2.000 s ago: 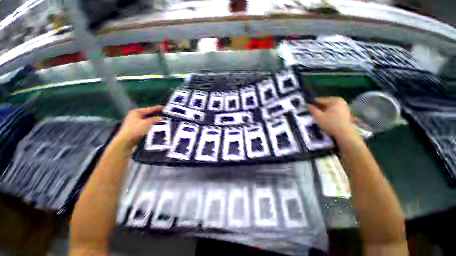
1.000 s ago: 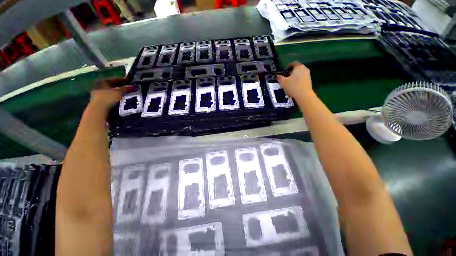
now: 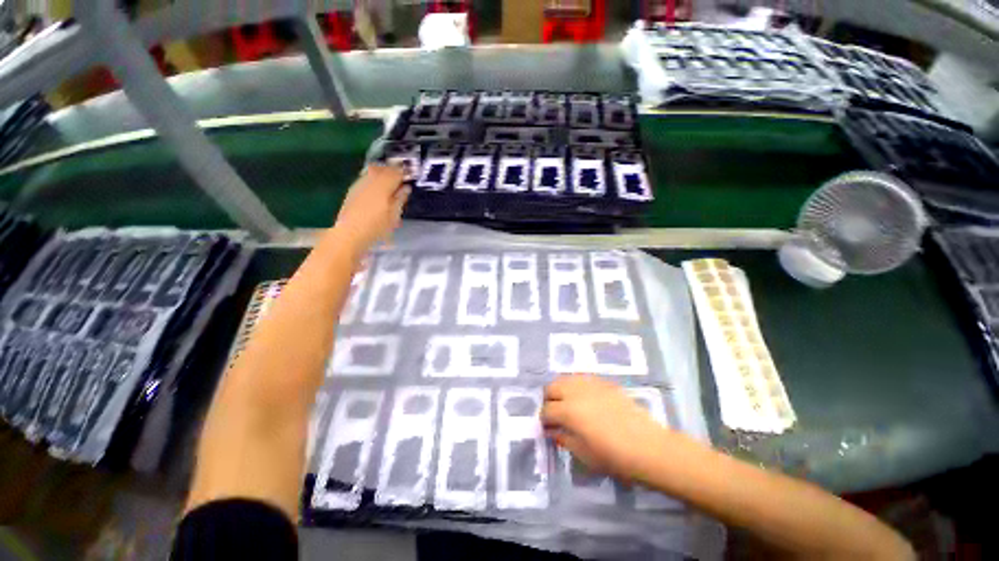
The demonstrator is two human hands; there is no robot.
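Note:
A black blister tray of silver frames, covered by a translucent interleaf sheet [image 3: 534, 374], lies in front of me. My right hand [image 3: 581, 422] is over the sheet at its lower right, fingers bent; whether it pinches the film cannot be told. A tray stack [image 3: 515, 208] with silver frames in its top tray lies behind. My left hand [image 3: 386, 189] is at that stack's left front corner; its fingertips are blurred and its grip is unclear. A white release sheet [image 3: 736, 345] with tan-gold pieces lies right of the covered tray.
A white fan [image 3: 862, 225] stands at right. More tray stacks lie at left [image 3: 104, 318] and back right [image 3: 745, 66]. A narrow sticker sheet [image 3: 254, 318] shows partly behind my left forearm. Small specks lie near the release sheet. Grey metal supports [image 3: 186, 132] rise at back left.
The tray of frames that both hands carried has come to rest on the back stack. My right hand has left it and moved down over the covered tray. My left hand stays at its left corner.

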